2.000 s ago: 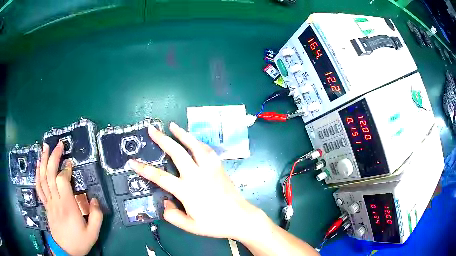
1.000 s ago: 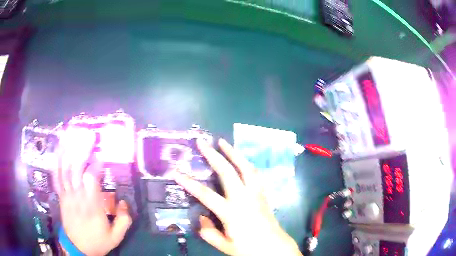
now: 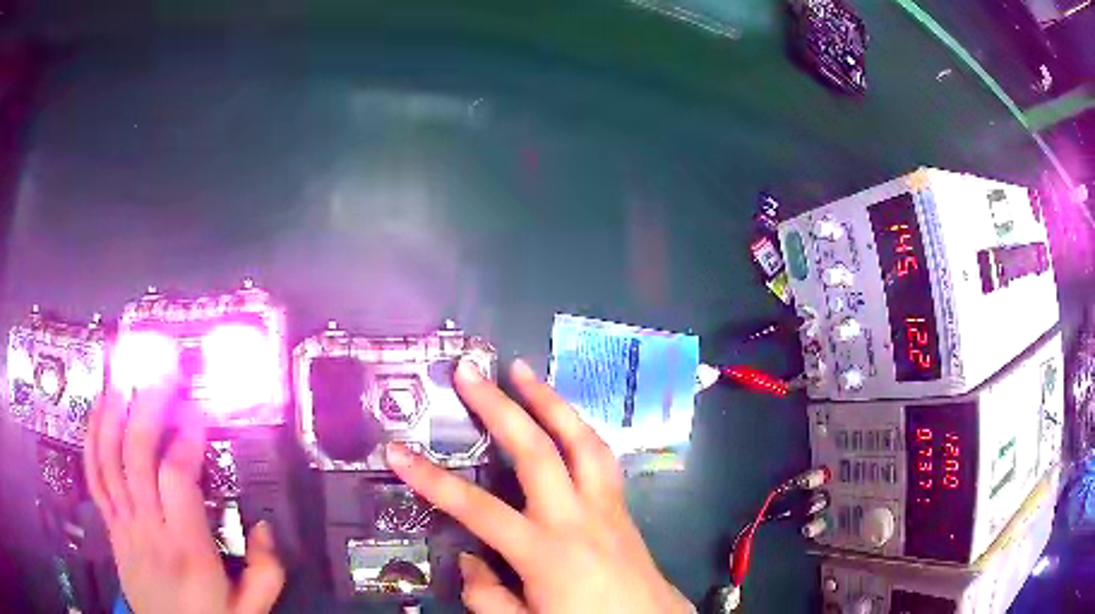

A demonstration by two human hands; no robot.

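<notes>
Three opened camera units lie in a row on the green mat. The middle unit (image 3: pixel 267 396) has two bright white-pink lights glowing in its front. My left hand (image 3: pixel 168 516) rests over its lower part, fingers spread. The right unit (image 3: pixel 342 408) has a dark front with a hexagonal lens surround and a lit display screen (image 3: pixel 387 569) below. My right hand (image 3: pixel 546 504) touches this front with its fingertips, holding nothing. The far left unit (image 3: pixel 51 378) lies beside my left hand. My left palm hides part of the middle unit's control half.
A blue and white printed card (image 3: pixel 624 390) lies right of the units. Stacked bench power supplies (image 3: pixel 979 300) with red digits stand at the right, with red clip leads (image 3: pixel 754 381) beside them. A dark mottled object (image 3: pixel 831 46) lies at the top right.
The view has shifted, so units and supplies sit further right than two seconds ago. The middle unit's lights have come on since then, tinting the view pink. Both hands remain on the same units.
</notes>
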